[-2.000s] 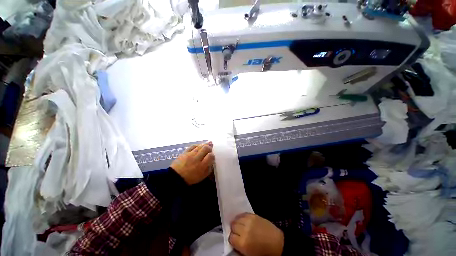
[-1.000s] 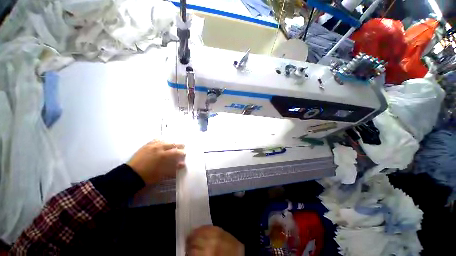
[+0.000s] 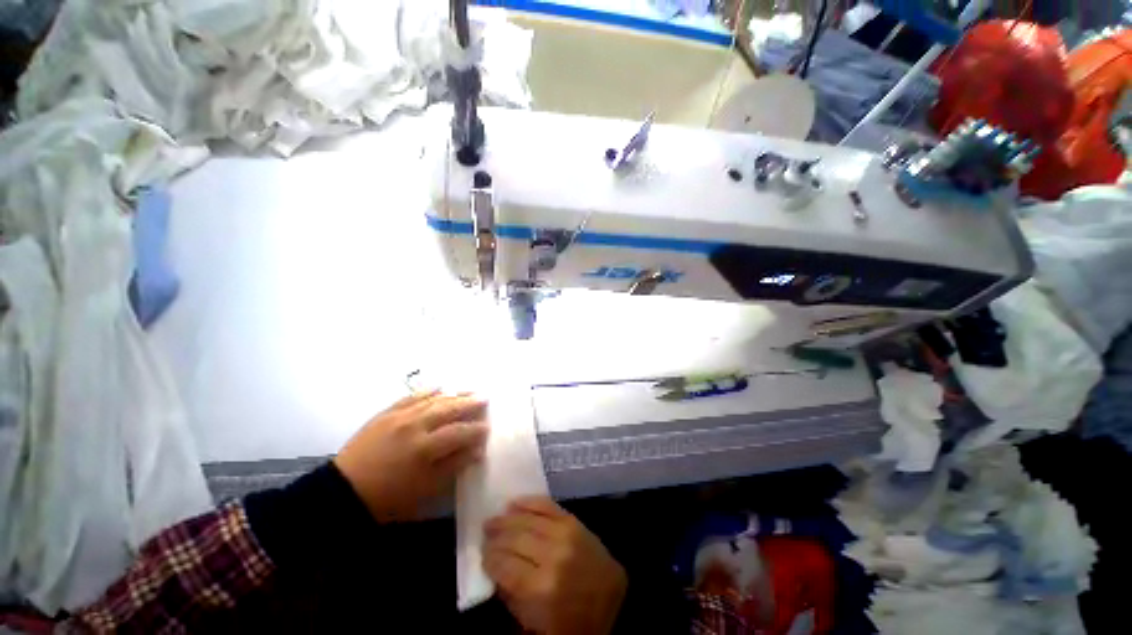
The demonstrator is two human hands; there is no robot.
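Observation:
A white fabric strip point(image 3: 503, 465) runs from under the needle area over the table's front edge, its lower end hanging just past the edge. My left hand point(image 3: 416, 453) lies on the table with its fingertips on the strip's left edge, near the needle. My right hand point(image 3: 552, 564) holds the strip near its lower end, fingers on top and thumb side hidden. The white sewing machine point(image 3: 720, 230) has a blue stripe and dark panel. Its presser foot point(image 3: 524, 316) is above the strip; glare hides the exact contact point.
White cut pieces point(image 3: 298, 75) are heaped at the back left, with long white strips point(image 3: 75, 360) at the left. A light blue strip point(image 3: 153, 254) lies beside them. Thread snips point(image 3: 701, 386) and a green tool point(image 3: 819, 356) lie right. Ruffled pieces point(image 3: 981, 546) hang lower right.
The strip has moved up toward the needle, so less hangs over the edge. My right hand has followed it up, closer to my left hand. The camera view has shifted.

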